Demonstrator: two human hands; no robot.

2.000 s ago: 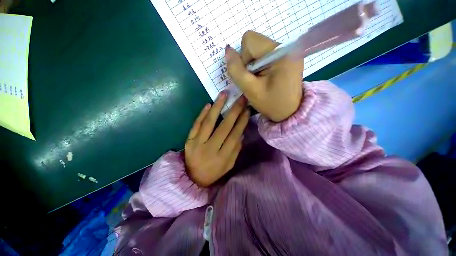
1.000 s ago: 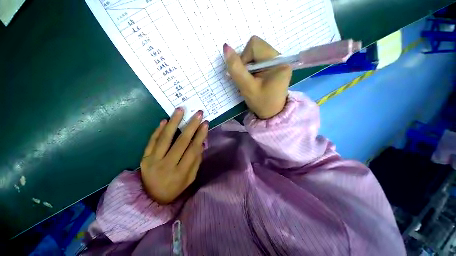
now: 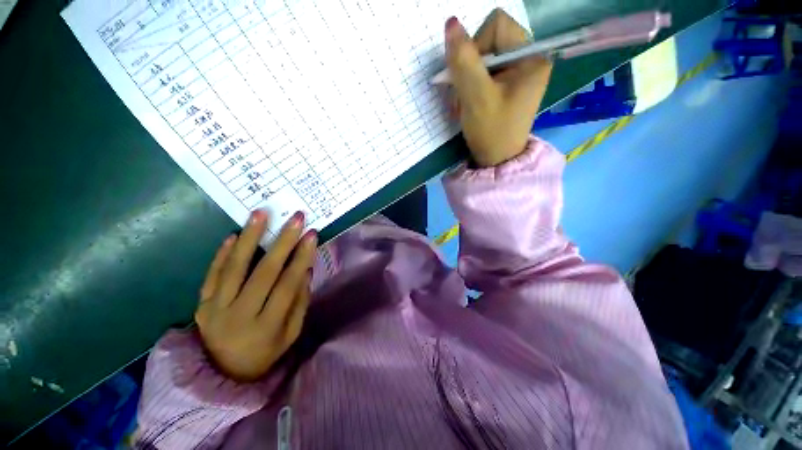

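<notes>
A white record sheet (image 3: pixel 290 97) with a ruled grid and handwritten entries down its left columns lies on the green bench. My right hand (image 3: pixel 501 97) holds a pen (image 3: pixel 607 33) with a clear barrel and pinkish end over the right part of the sheet; its tip is near the grid lines, and contact cannot be told. My left hand (image 3: pixel 257 299) is spread, palm down, with its fingertips on the sheet's near corner. Both hands are bare, with pink striped smock cuffs at the wrists.
The green bench top (image 3: pixel 105 228) has a straight front edge and small pale scraps (image 3: pixel 46 384) at lower left. A blue stool with a white seat (image 3: pixel 655 75) stands beyond the edge at right. Yellow-black tape (image 3: pixel 607 136) crosses the blue floor. Dark equipment (image 3: pixel 703 299) shows at lower right.
The view has shifted, so more of the sheet shows. My right hand has moved with the pen from the left columns to the right part of the sheet. My left hand stays at the near corner.
</notes>
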